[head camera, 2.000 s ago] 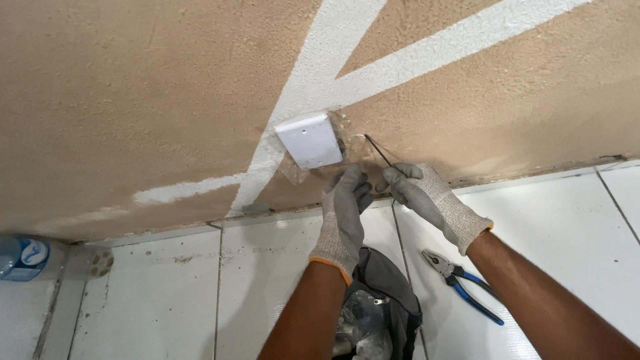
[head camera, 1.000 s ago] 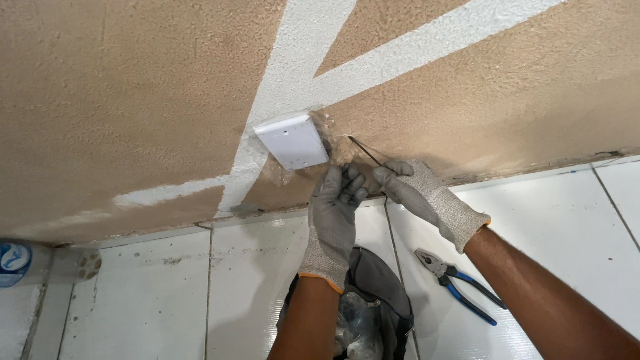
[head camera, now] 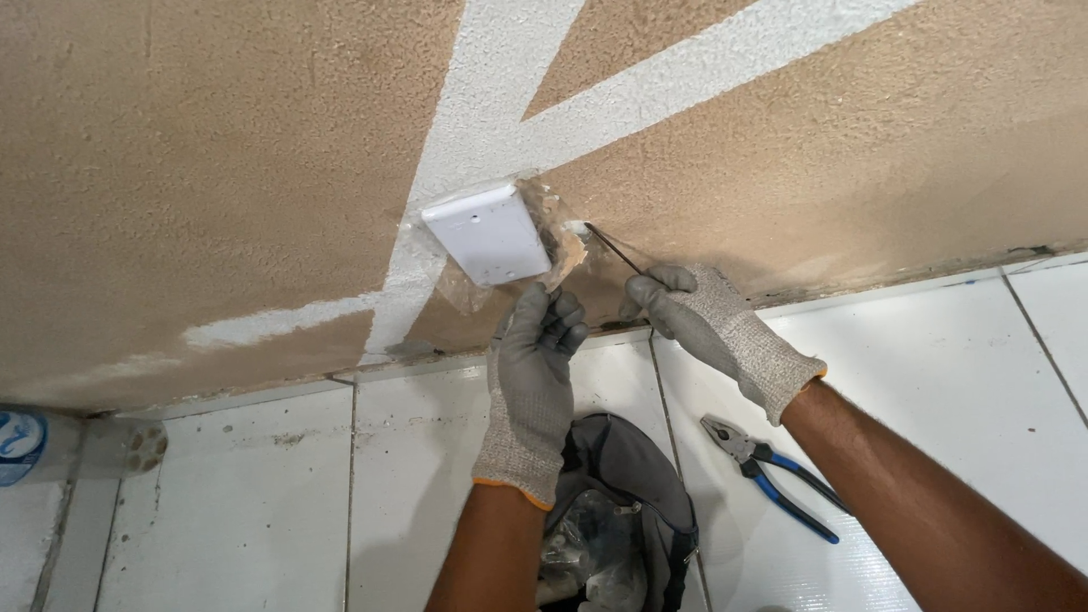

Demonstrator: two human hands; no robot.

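A white blank wall plate (head camera: pixel 489 234) sits tilted on the wall, with torn clear plastic film (head camera: pixel 557 217) around it. My left hand (head camera: pixel 540 374), in a grey coated work glove, is just below the plate's lower right corner with its fingers curled; whether it pinches something small cannot be told. My gloved right hand (head camera: pixel 705 319) grips a thin dark rod or wire (head camera: pixel 614 247) between thumb and fingers. Its far end reaches a pale patch on the wall, right of the plate. What lies behind the plate is mostly hidden.
Combination pliers (head camera: pixel 769 476) with blue and black handles lie on the white floor tiles (head camera: pixel 229 501), below my right forearm. An unzipped dark grey bag (head camera: pixel 625 459) holding clear plastic items stands by my left wrist. A clear plastic bottle (head camera: pixel 51 446) lies at the far left against the wall.
Both hands stay close to the plate. The left hand's fingers have moved slightly left relative to the right hand, and the gap between the hands is wider.
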